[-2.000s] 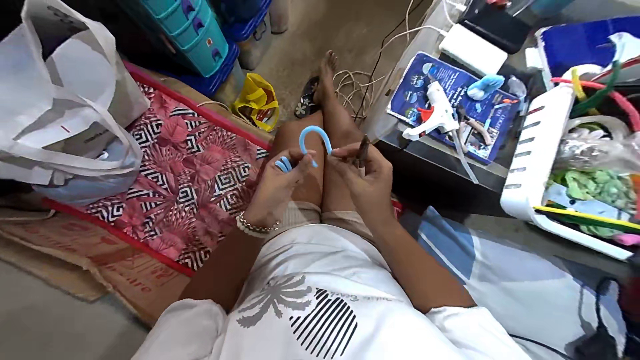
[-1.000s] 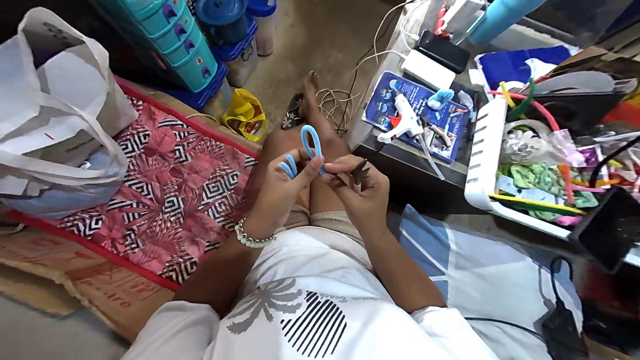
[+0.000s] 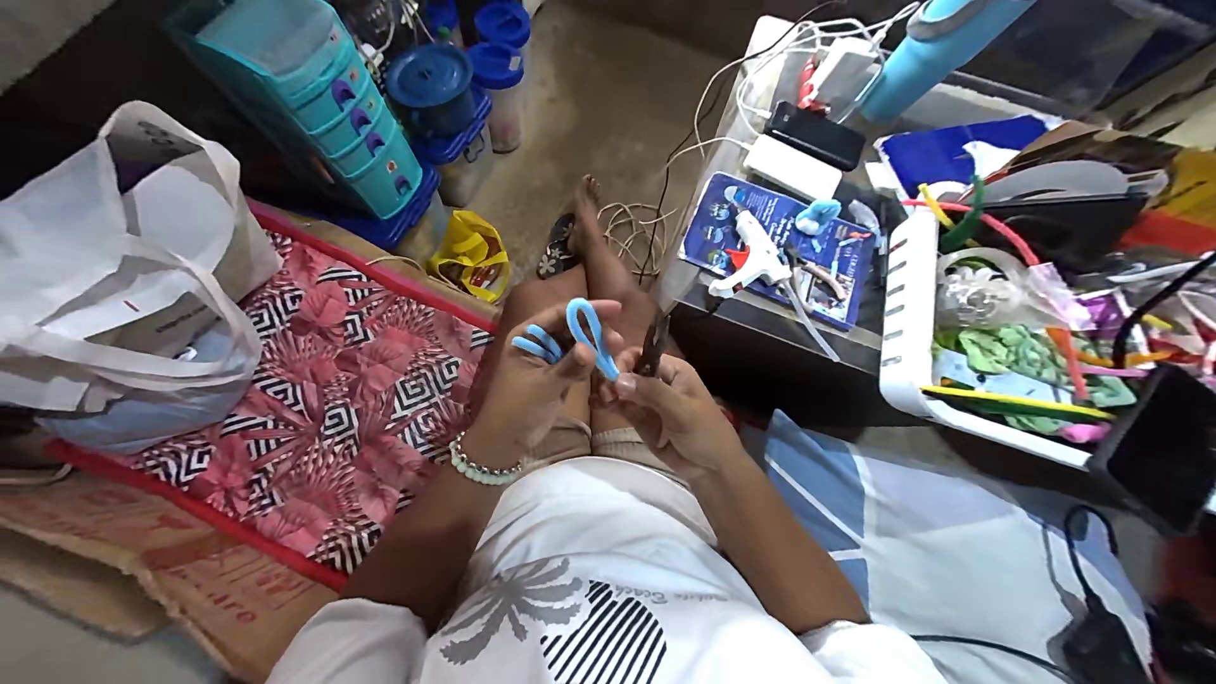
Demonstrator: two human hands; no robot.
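Observation:
Above my lap, my left hand (image 3: 537, 389) holds light blue pipe cleaners. One blue pipe cleaner (image 3: 591, 332) is bent into a narrow upright loop, with its lower ends together between the fingertips of both hands. More bent blue pieces (image 3: 537, 344) poke out between the fingers of my left hand. My right hand (image 3: 679, 408) pinches the base of the loop at thumb and index finger. A dark slender tool (image 3: 653, 344), its kind not clear, is also held in my right hand and points upward. The left wrist wears a beaded bracelet (image 3: 484, 465).
On the dark table at right lie a glue gun (image 3: 760, 255), a blue printed sheet (image 3: 712, 223), a white power bank (image 3: 791, 168) and cables. Beside them stands a white basket (image 3: 907, 313) of craft materials. A tote bag (image 3: 190, 275) and teal drawers (image 3: 380, 161) are at left.
The blue pipe cleaner was a wide open hook two seconds ago; now it is a narrow loop with its ends together. The hands have stayed close together.

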